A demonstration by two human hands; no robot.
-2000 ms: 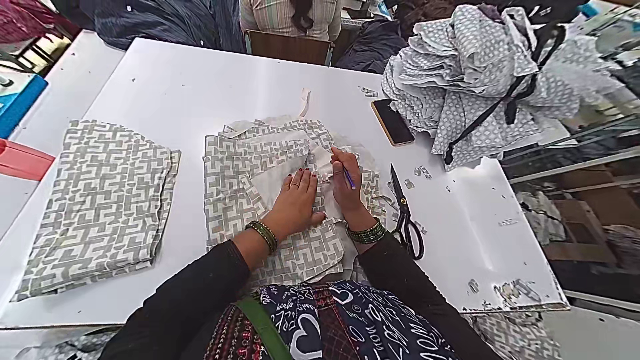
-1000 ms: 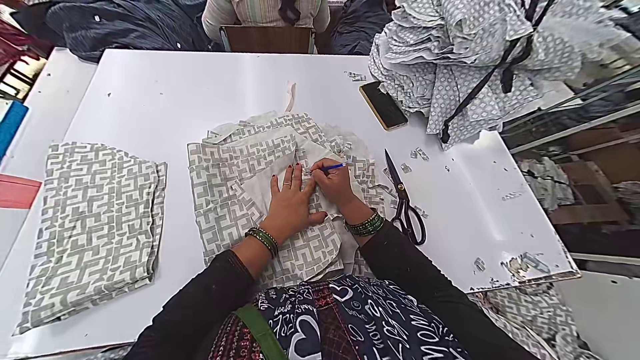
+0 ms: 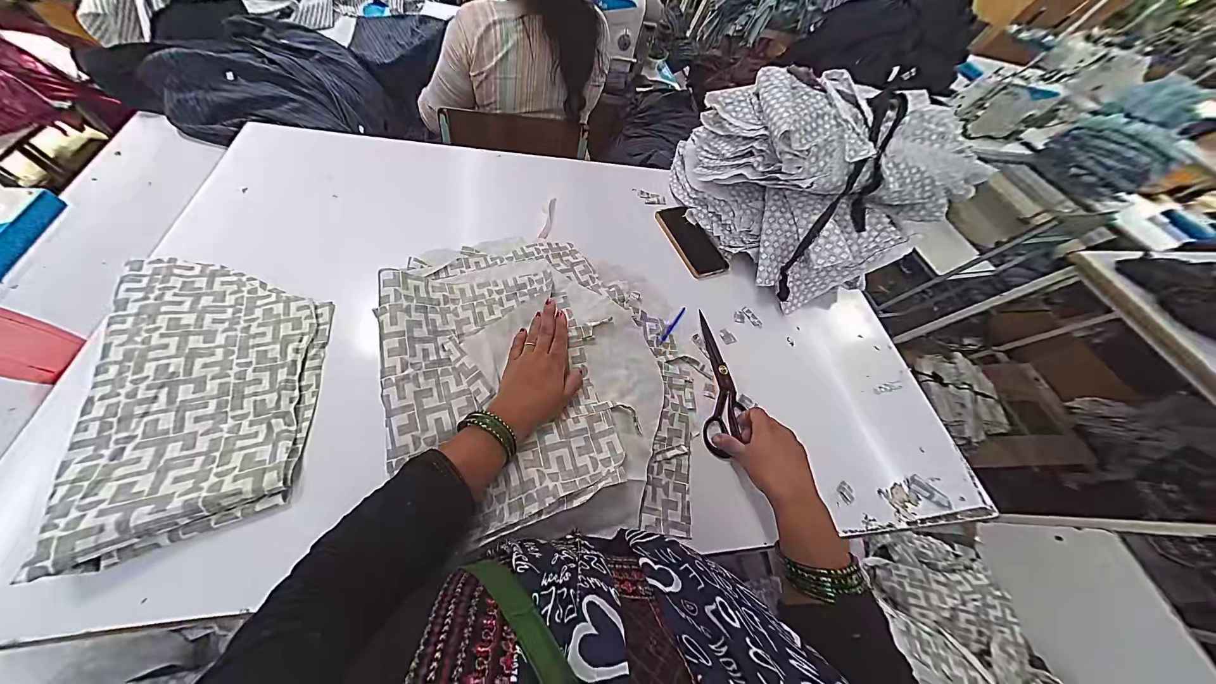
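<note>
My left hand (image 3: 540,372) lies flat, fingers spread a little, on a stack of grey-and-white patterned fabric pieces (image 3: 427,380). White cloth (image 3: 622,366) shows among the layers beside it. To the right, my right hand (image 3: 765,446) has its fingers at the handles of black fabric scissors (image 3: 724,385), which lie on the white table with the blades pointing away from me; whether the grip is closed is hard to tell. A blue pen (image 3: 673,326) rests at the right edge of the stack, left of the scissor tips.
Folded fabric of the same pattern (image 3: 190,389) lies at the left of the white table (image 3: 361,180). A phone (image 3: 692,242) sits beside a tall heap of grey dotted fabric (image 3: 807,161) tied with black strips. Small scraps (image 3: 912,494) lie near the right corner. A seated person (image 3: 518,62) is beyond the table.
My right hand has let go of the blue pen and moved right to the scissors' handles. The pen now lies at the stack's edge. My left hand still presses on the fabric.
</note>
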